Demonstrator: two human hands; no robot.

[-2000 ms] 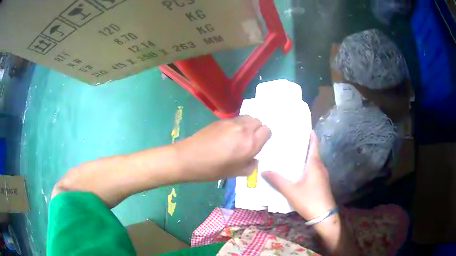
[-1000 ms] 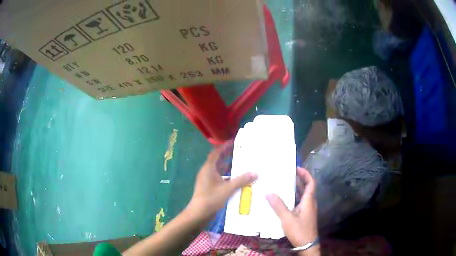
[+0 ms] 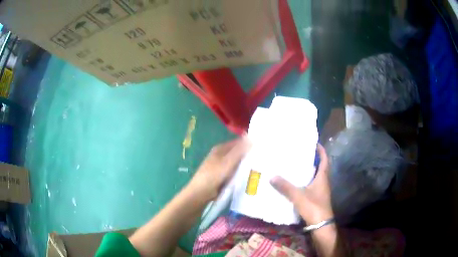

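Note:
A stack of flat white carton blanks, glaring bright, stands tilted in front of my lap, with a yellow printed patch near its lower left. My right hand grips its right side, thumb on the front face and fingers behind the edge. My left hand is blurred at the stack's left edge; its fingertips are unclear, and I cannot tell whether it grips. A pale blurred shape shows below my left hand. Some blue shows behind the stack at its right edge.
A large brown shipping carton rests over a red stool ahead. Clear bags of cords lie on the right, with another bag beyond. An open brown carton is at lower left. A printed carton stands far left.
The blanks have moved slightly up and right in view and tilted. My left thumb has left their front face, and that hand is now blurred at the left edge. My right hand keeps its hold.

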